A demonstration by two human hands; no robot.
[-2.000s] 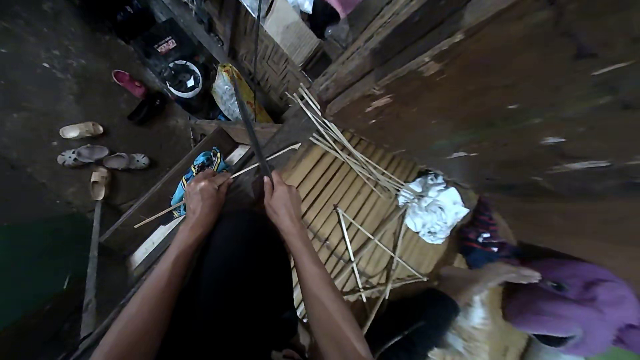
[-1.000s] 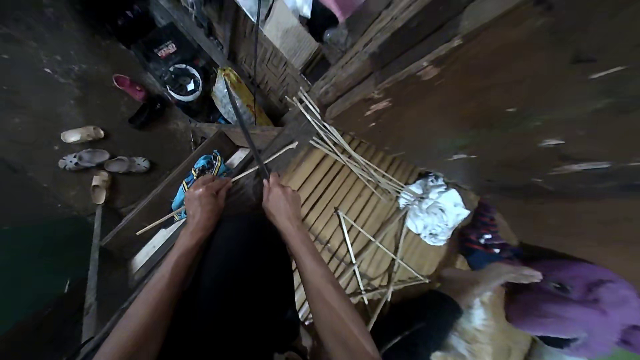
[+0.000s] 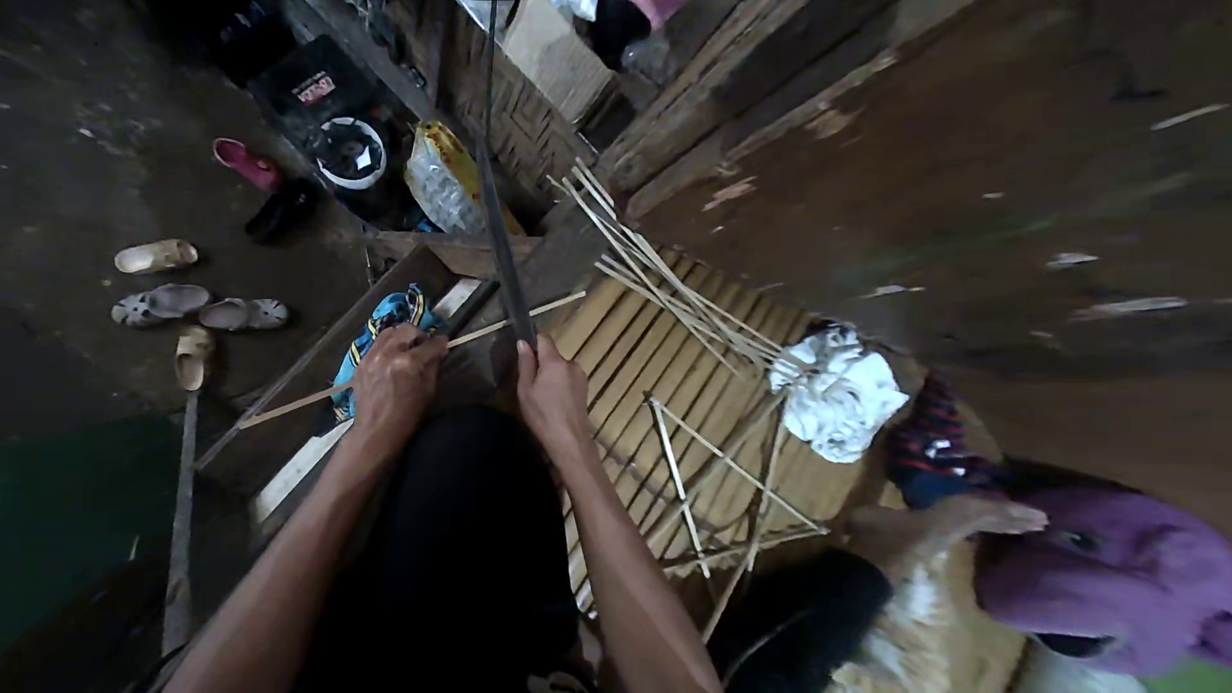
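Observation:
My left hand (image 3: pixel 397 375) is closed on a thin bamboo strip (image 3: pixel 298 402), which sticks out on both sides of it, above a blue patterned cloth (image 3: pixel 390 310). My right hand (image 3: pixel 553 387) grips the near end of a long dark blade (image 3: pixel 500 226); its handle is hidden in the fist. The blade points away from me and crosses the strip near its right end. To the right, a bundle of thin strips (image 3: pixel 664 289) lies on a bamboo slat bench (image 3: pixel 626 356), its lower end by a crumpled white cloth or plastic (image 3: pixel 839 399). More strips (image 3: pixel 736 462) lie crossed nearer me.
A person in a purple head covering (image 3: pixel 1097 577) is close at the lower right, one hand (image 3: pixel 991 515) extended, beside an orange and white furry animal (image 3: pixel 914 616). Shoes (image 3: pixel 156 256) lie on the floor at left. Beyond stand a dark bucket (image 3: pixel 351 154) and a yellow sack (image 3: pixel 448 178).
The blade has swung from leaning left to pointing more nearly straight away from me. The left hand still holds the strip in about the same place.

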